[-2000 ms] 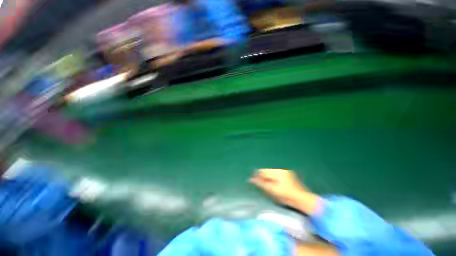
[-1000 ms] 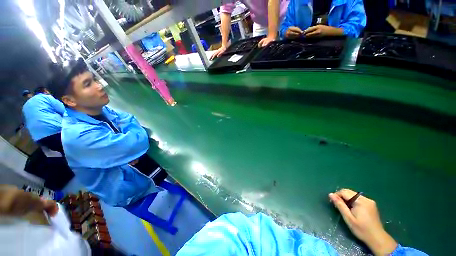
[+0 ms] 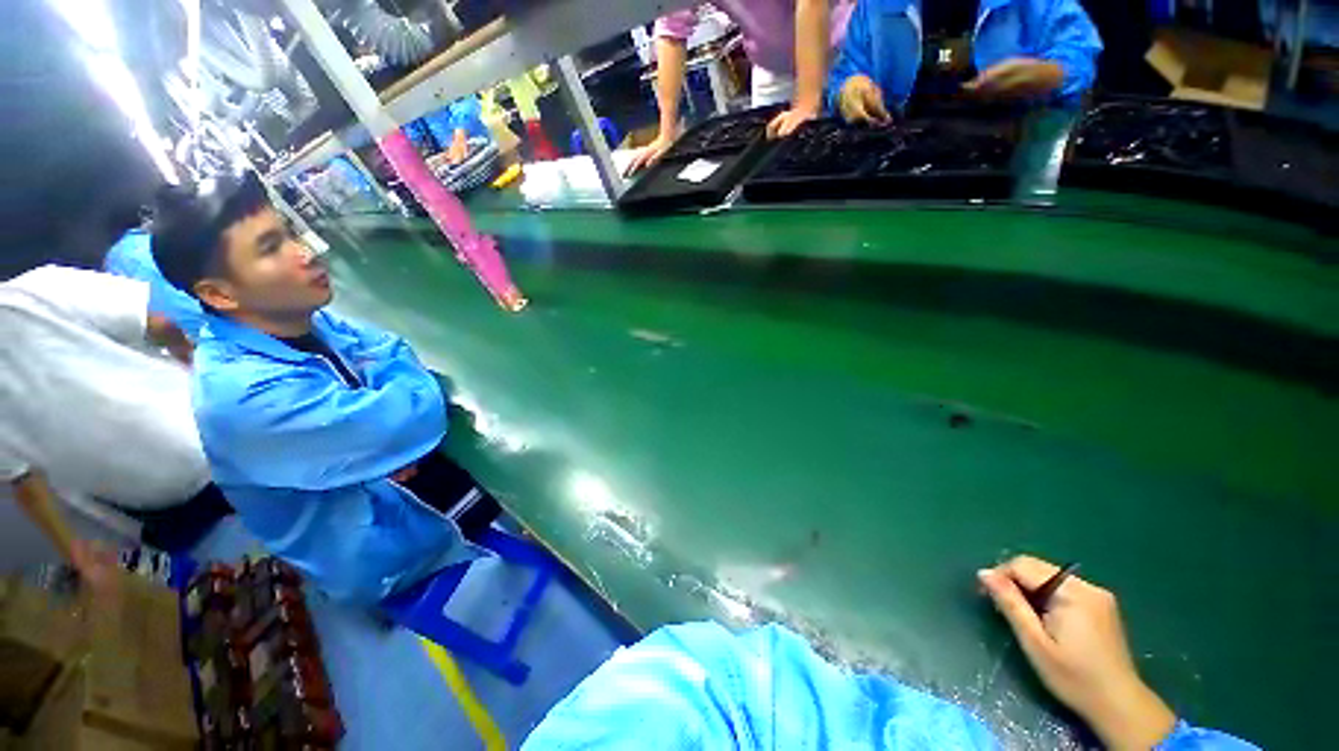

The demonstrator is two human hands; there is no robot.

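Observation:
My right hand rests at the lower right on the glossy green bench top. It holds a thin dark pointed tool, perhaps tweezers or a pen, between its fingers. The bench top beside the hand has pale scratches or fine scraps. A light blue sleeve fills the lower middle. My left hand is not visible.
A seated person in blue is at the left beside a blue stool. A pink-wrapped post stands over the bench. Black trays line the far side, where people's hands are. Cardboard lies lower left.
A person in white at the far left has moved back, uncovering cardboard. Across the bench, a worker's hands have moved apart. My right hand has barely shifted and keeps the dark tool.

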